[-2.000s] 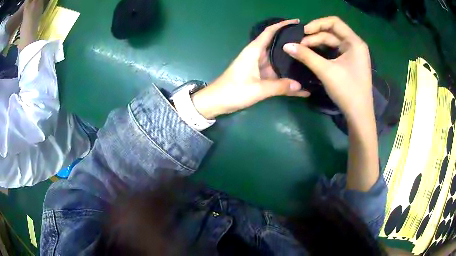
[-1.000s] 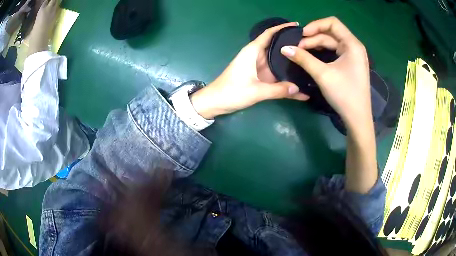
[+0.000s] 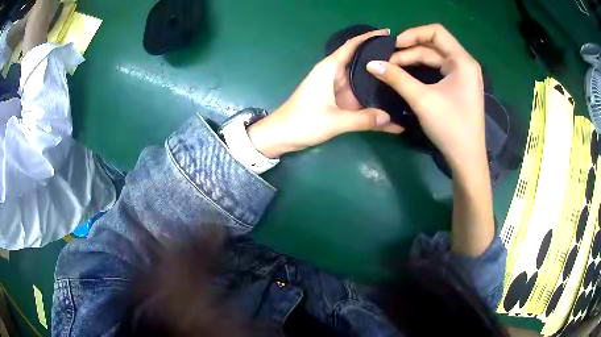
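Observation:
My left hand [image 3: 315,108] is shut on a black oval base plate [image 3: 371,76], fingers along its upper left edge and thumb at its lower edge. My right hand [image 3: 445,85] presses its thumb on the plate's upper face, with its fingers curled at the upper right edge. Whether an adhesive pad lies under the thumb, I cannot tell. Dark plates [image 3: 499,125] lie in an overlapping heap beneath and right of my hands, partly hidden by the right hand. Another dark oval piece [image 3: 343,36] lies behind my left fingertips.
Yellow-and-white liner sheets with black ovals [image 3: 550,191] lie at the right. A single black plate [image 3: 172,25] lies at the upper left. A person in white sleeves [image 3: 46,125] works at the left. Dark items [image 3: 543,43] and a pale ribbed object [image 3: 593,79] show at the upper right.
Both hands hold nearly the same pose on the plate and have shifted very slightly left with the view. The neighbouring person's arm has moved.

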